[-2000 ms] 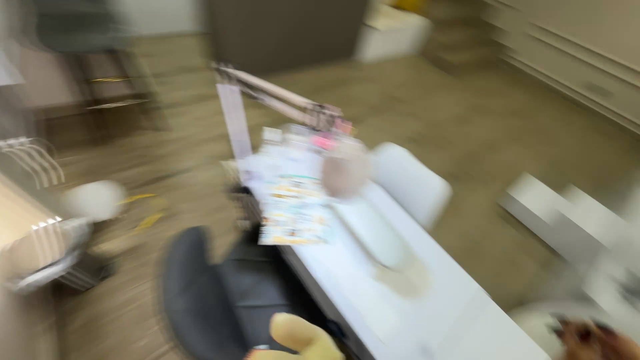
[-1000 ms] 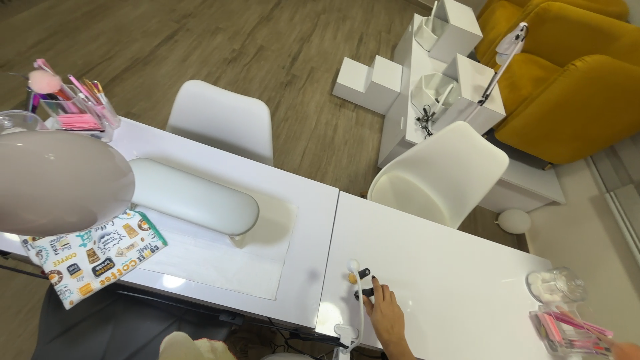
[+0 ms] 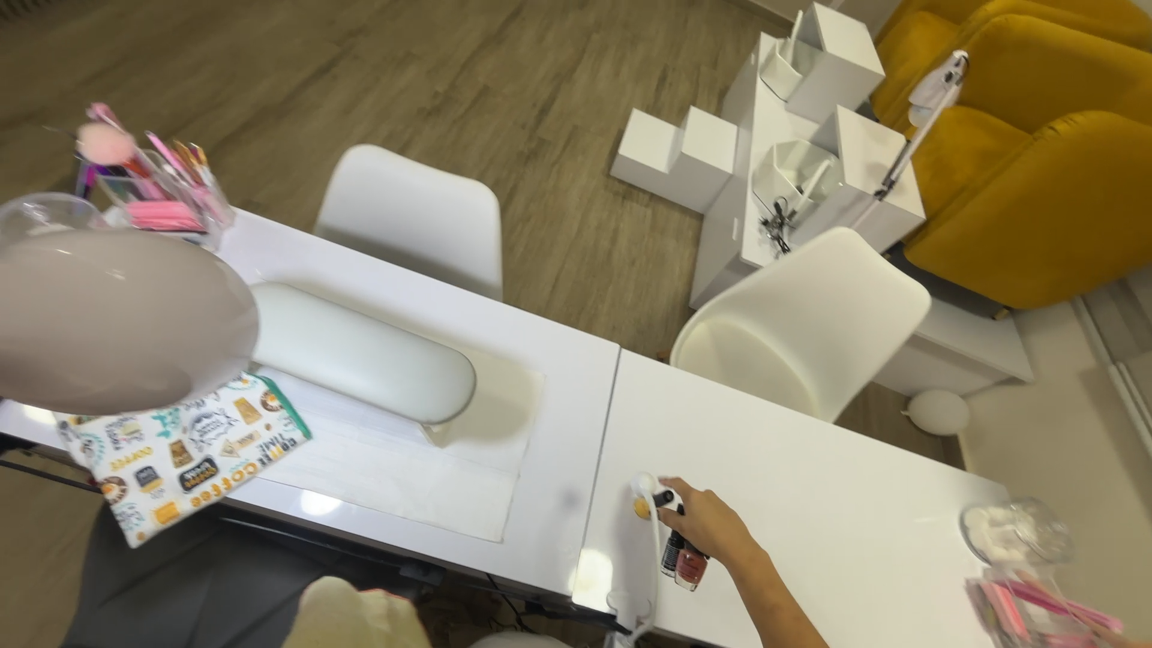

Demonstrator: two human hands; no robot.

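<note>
My right hand [image 3: 715, 526] reaches over the white table, its fingers closed around small nail polish bottles. One bottle is dark with a black cap [image 3: 671, 552]; beside it is a pinkish-red bottle [image 3: 690, 569]. Another black cap [image 3: 664, 497] shows at the fingertips, its bottle partly hidden. A small orange-yellow item [image 3: 642, 508] lies just left of the fingers, partly behind the white stem of a lamp [image 3: 654, 558]. My left hand is not in view.
A white armrest [image 3: 360, 351], a patterned pouch [image 3: 193, 450], a large beige lamp head [image 3: 117, 319] and pink tools [image 3: 162, 214] are at left. A cotton jar [image 3: 1017, 533] stands right, near a skin-toned patch. White chairs [image 3: 414, 211] [image 3: 801, 315] stand beyond.
The view has swung widely to the right since the earliest frame. Dark bottles at my right hand's fingers showed a second ago; now a pinkish-red one is also visible beneath it.
</note>
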